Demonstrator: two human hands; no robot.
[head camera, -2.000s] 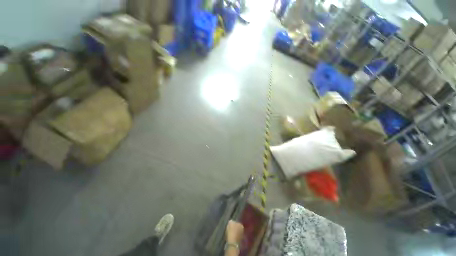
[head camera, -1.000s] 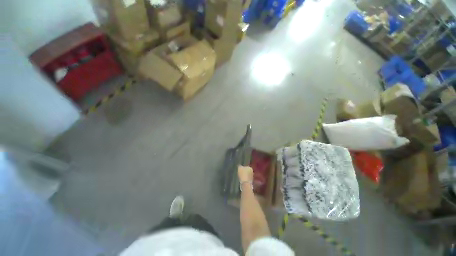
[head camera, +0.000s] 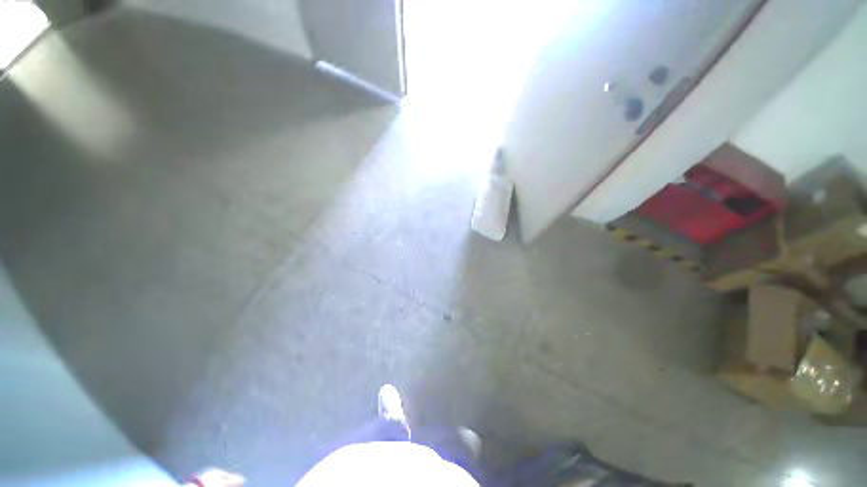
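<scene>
A dark part of the hand cart (head camera: 580, 468) shows at the bottom edge, right of my body, blurred and cut off. Its load is out of the picture. My left hand (head camera: 221, 477) is at the bottom edge on the left, small, blurred and cut off, with something red at the wrist. Whether it holds anything cannot be told. My right hand is not in view.
A doorway with bright light lies ahead, with a grey-white door (head camera: 570, 124) on its right and a pale block (head camera: 492, 207) at the door's foot. A red box (head camera: 699, 209) and open brown cartons (head camera: 772, 328) stand at the right. A pale surface (head camera: 57, 399) borders the lower left.
The view has swung left from the aisle to the doorway. The cart has shifted to the bottom edge, and its speckled block and my right hand have left the picture. My left hand has appeared.
</scene>
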